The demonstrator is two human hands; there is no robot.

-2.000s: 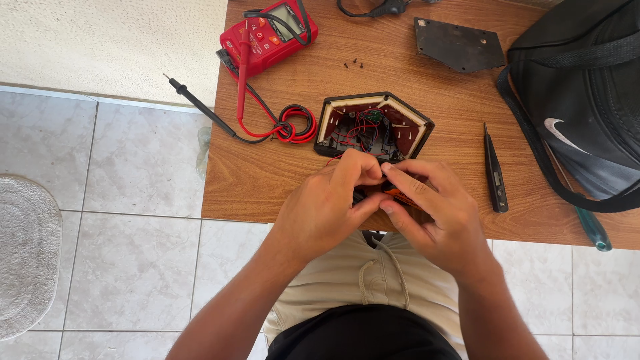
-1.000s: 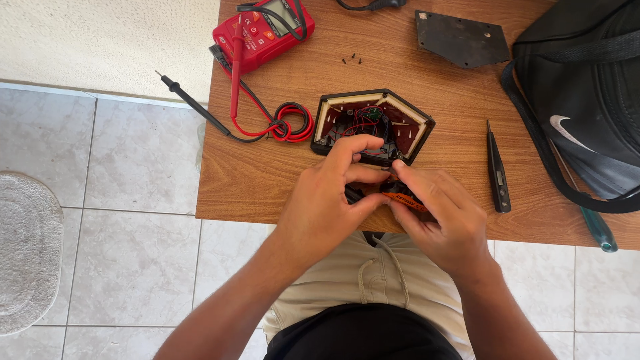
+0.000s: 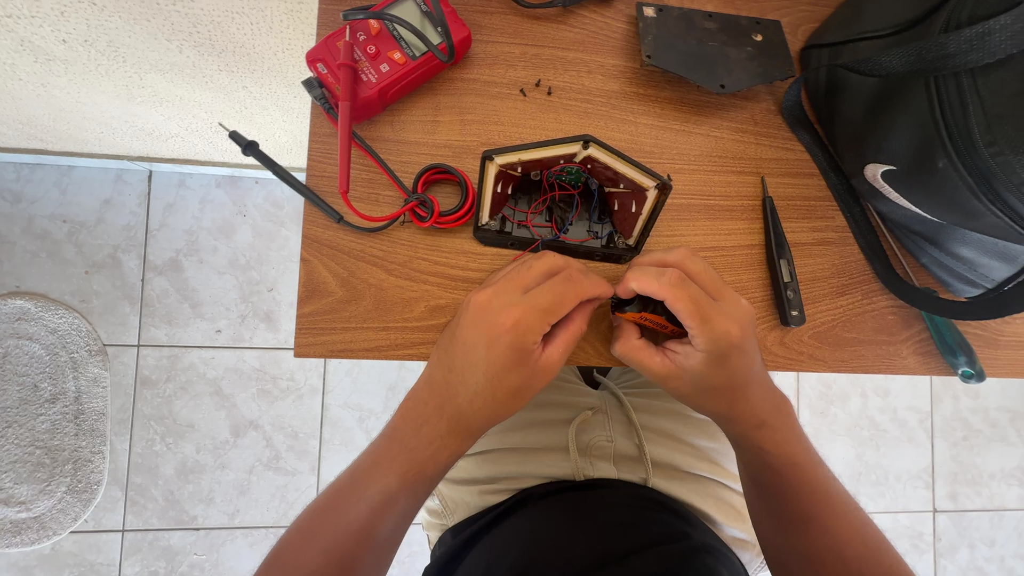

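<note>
My right hand (image 3: 696,320) grips an orange-wrapped battery cell (image 3: 650,321) with black parts beside it, just above the table's near edge. The fingertips of my left hand (image 3: 532,320) are pinched together at the cell's left end; what lies between them is too small to tell. Just beyond both hands sits an open black five-sided housing (image 3: 656,210), with red and blue wires (image 3: 552,210) and a small green circuit board (image 3: 570,176) inside. A red wire runs from the housing toward my left hand.
On the wooden table (image 3: 384,296) lie a red multimeter (image 3: 384,60) with coiled leads (image 3: 444,196), several small screws (image 3: 538,83), a black cover plate (image 3: 712,48) and a black pen-like tester (image 3: 782,264). At right are a black bag (image 3: 944,104) and a teal-handled screwdriver (image 3: 952,348).
My left hand's fingers, spread more widely over the work a second ago, have closed to a pinch at the cell's left end. My right hand still holds the orange cell.
</note>
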